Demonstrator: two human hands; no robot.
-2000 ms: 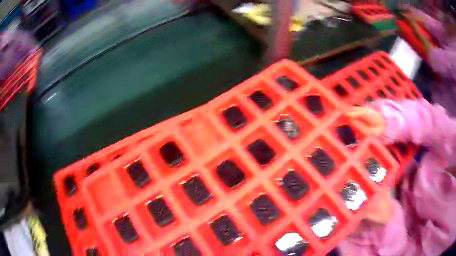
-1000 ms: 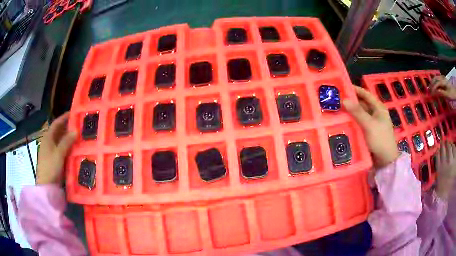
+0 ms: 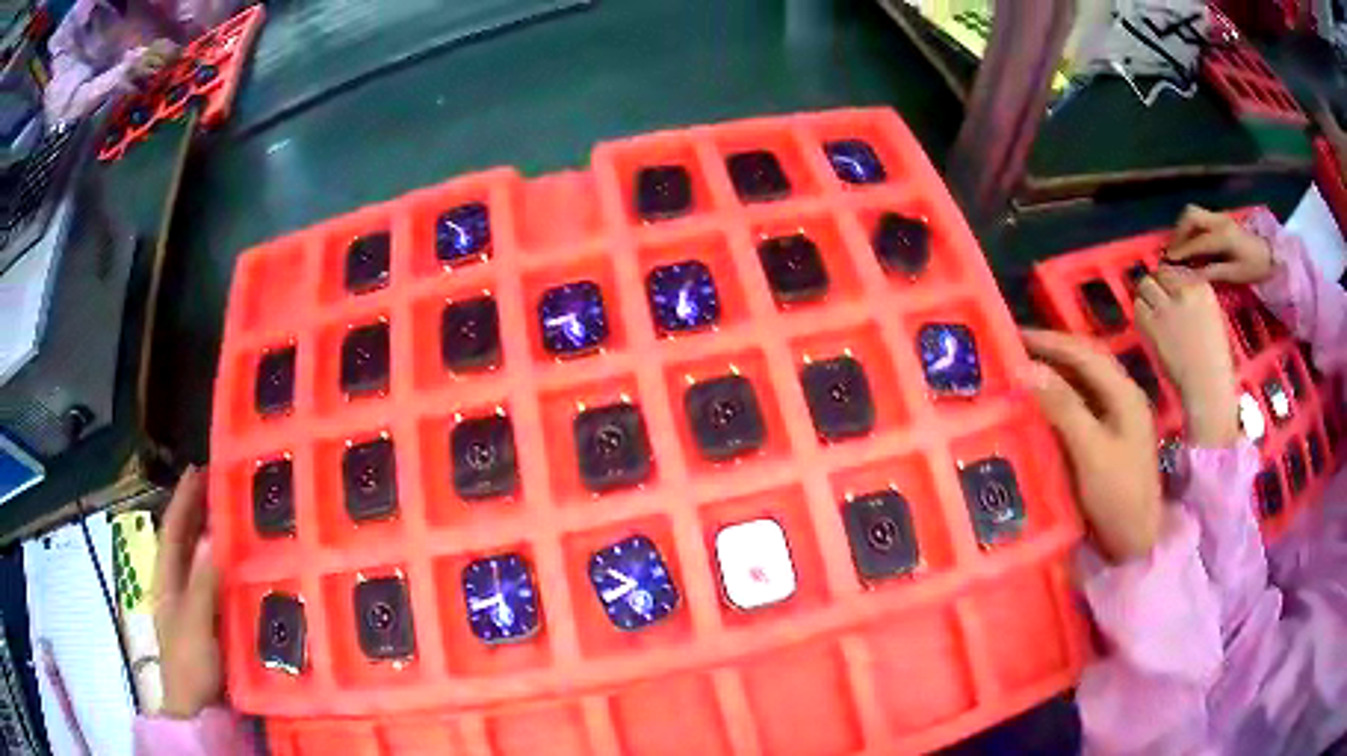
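Note:
The red-orange upper tray (image 3: 554, 517) lies over a lower tray (image 3: 650, 709), whose bare pockets show along the near edge. Most pockets hold a watch body with its dark sensor side up (image 3: 610, 445). Several watches show lit blue clock faces (image 3: 632, 582). One watch screen is white (image 3: 755, 561), in the nearest row. Two pockets in the far row are empty, at the left corner and beside the notch. My left hand (image 3: 188, 606) grips the upper tray's left edge, partly hidden by it. My right hand (image 3: 1101, 436) grips its right edge, thumb on the rim.
A neighbour's hands (image 3: 1197, 318) work over a tray of watches (image 3: 1138, 362) close at right. A metal post (image 3: 1012, 111) stands beyond the far right corner. At left are a grey metal box (image 3: 111, 332) and record sheets (image 3: 74, 635). Another person handles a tray (image 3: 222, 74) at far left.
Several dark watch screens have lit up with blue faces, and one has turned white. The upper tray sits lower in view and covers more of the lower tray. Both hands still hold its sides.

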